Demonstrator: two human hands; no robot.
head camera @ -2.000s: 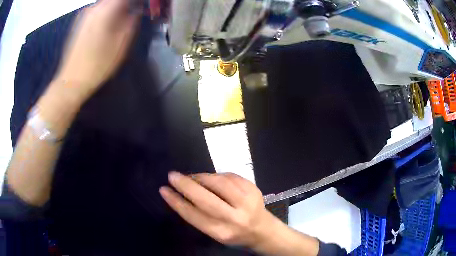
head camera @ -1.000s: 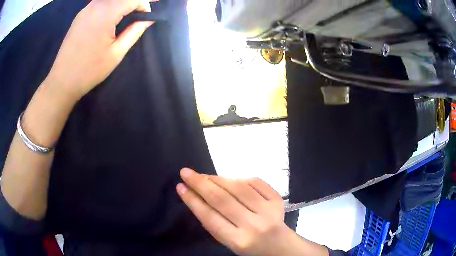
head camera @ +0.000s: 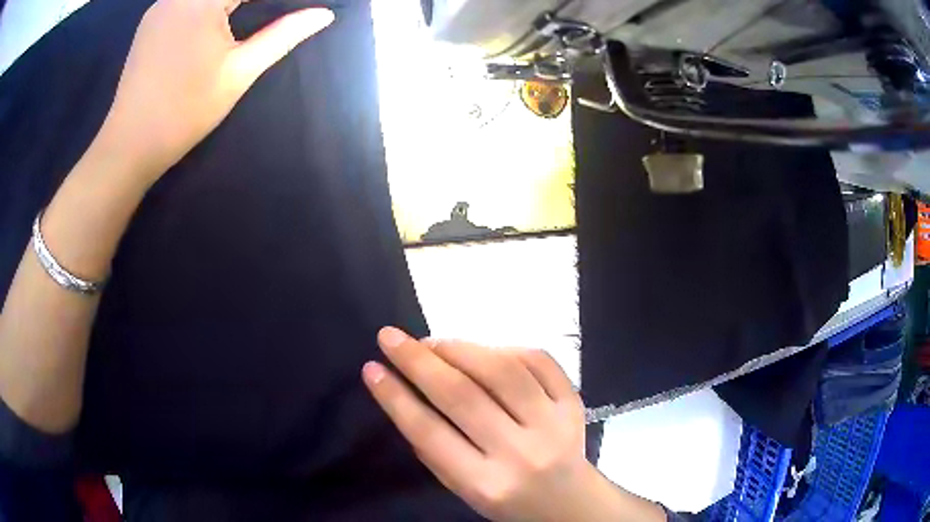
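A wide black cloth [head camera: 235,306] lies left of the bright needle plate [head camera: 484,163] and covers most of the left side. My left hand [head camera: 199,76] is at the top left on this cloth, thumb stretched toward the plate; its other fingertips are cut off by the top edge, so its grip is unclear. My right hand [head camera: 489,418] lies palm down at the cloth's right edge, fingers extended, holding nothing. Another black panel [head camera: 704,275] lies flat right of the plate, under the machine head [head camera: 714,61]. The needle is not clearly visible.
A small pale block [head camera: 675,172] hangs below the curved metal guard [head camera: 734,127]. The table's front edge [head camera: 663,396] curves to the right. Blue baskets [head camera: 846,459] with dark cloth stand below right. An orange basket [head camera: 923,232] shows at the far right.
The view has moved closer to the plate. My left hand has come down from the blurred reach by the machine head and rests further left. My right hand has stayed on the cloth's lower edge.
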